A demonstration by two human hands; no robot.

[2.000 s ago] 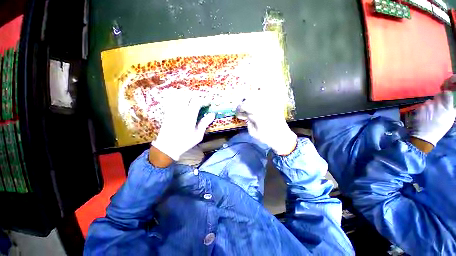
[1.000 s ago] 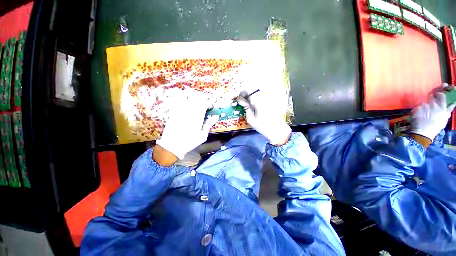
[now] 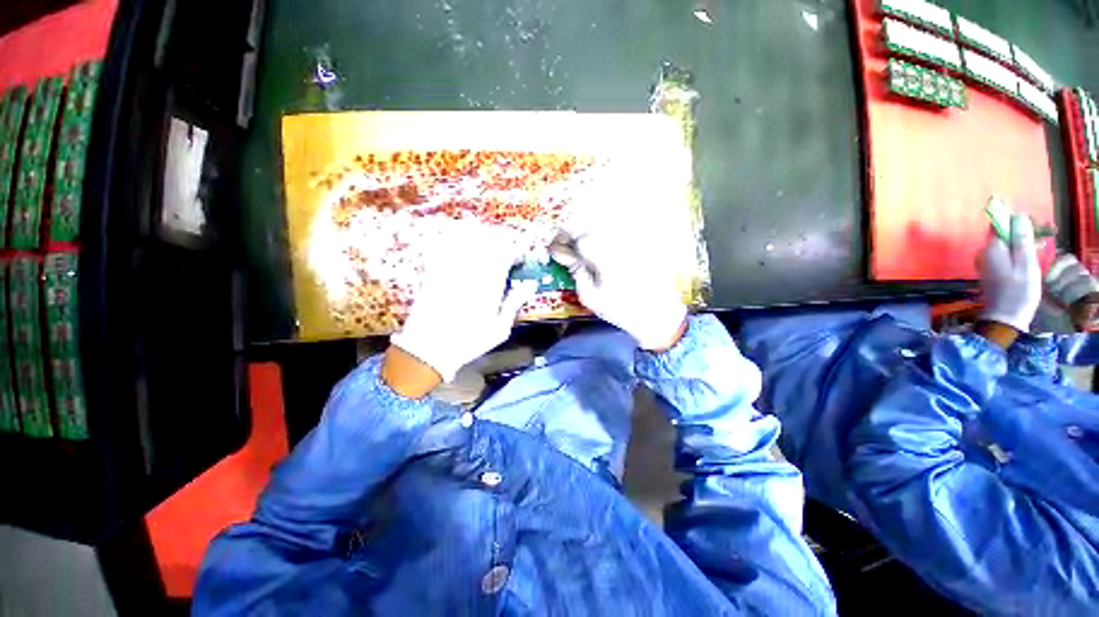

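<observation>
A small green circuit board strip (image 3: 548,276) shows between my two hands over the lower part of the yellow sheet. My left hand (image 3: 458,301), in a white glove, holds the strip's left end. My right hand (image 3: 627,289), also white-gloved, is at the strip's right end with bent fingertips; the thin dark tool seen earlier does not show clearly now. The yellow sheet (image 3: 301,139) has a glaring white centre and is dotted with orange and red spots. Glare hides much of the glove outlines.
A deep black tray (image 3: 115,301) at left holds rows of green boards (image 3: 54,181) on red. Clear tape (image 3: 675,103) runs along the sheet's right edge on the dark green mat (image 3: 783,169). At right, another person's gloved hands (image 3: 1012,283) hold a board by a red mat (image 3: 952,193) with boards.
The view has shifted slightly left. The dark tool tip that stuck out from my right hand no longer shows clearly. The neighbour's hand has moved a board over the red mat.
</observation>
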